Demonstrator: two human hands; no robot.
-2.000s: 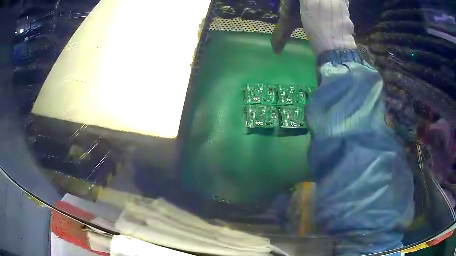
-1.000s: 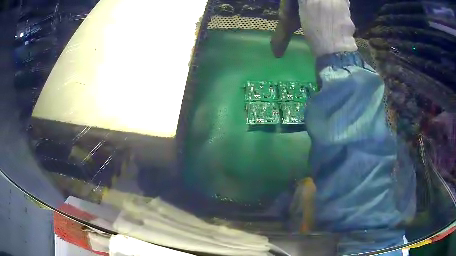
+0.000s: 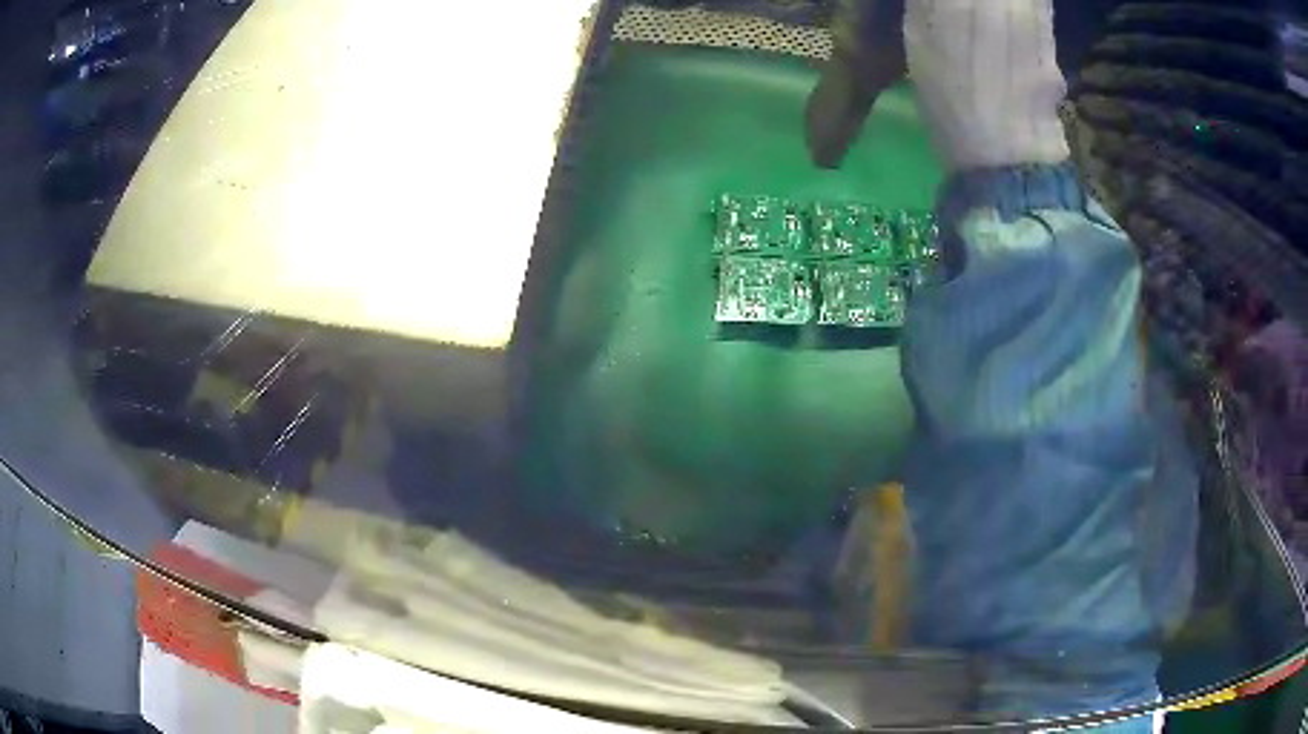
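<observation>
A green PCB panel [image 3: 811,264] of several small boards in two rows lies on the green mat [image 3: 689,430]. Its right end is hidden behind a blue sleeve [image 3: 1033,373]. The sleeve rises from the lower right. My right hand [image 3: 990,79], in a white ribbed glove, shows only around the wrist. Its fingers are cut off by the top edge, so I cannot tell what they hold. A dark blurred bar or shadow [image 3: 846,108] hangs just left of the glove, above the panel. My left hand is not in view.
A large clear window with a curved front rim lies over the scene. A bright white sheet [image 3: 344,172] is left of the mat. White folded cloth [image 3: 531,617], a red pad [image 3: 201,617] and a blurred yellow strip [image 3: 889,559] are at the front. A perforated strip [image 3: 717,32] borders the mat's far edge.
The panel and mat appear higher and slightly to the right as the view shifts. The sleeve and glove also appear farther right, and more of the panel's right end shows.
</observation>
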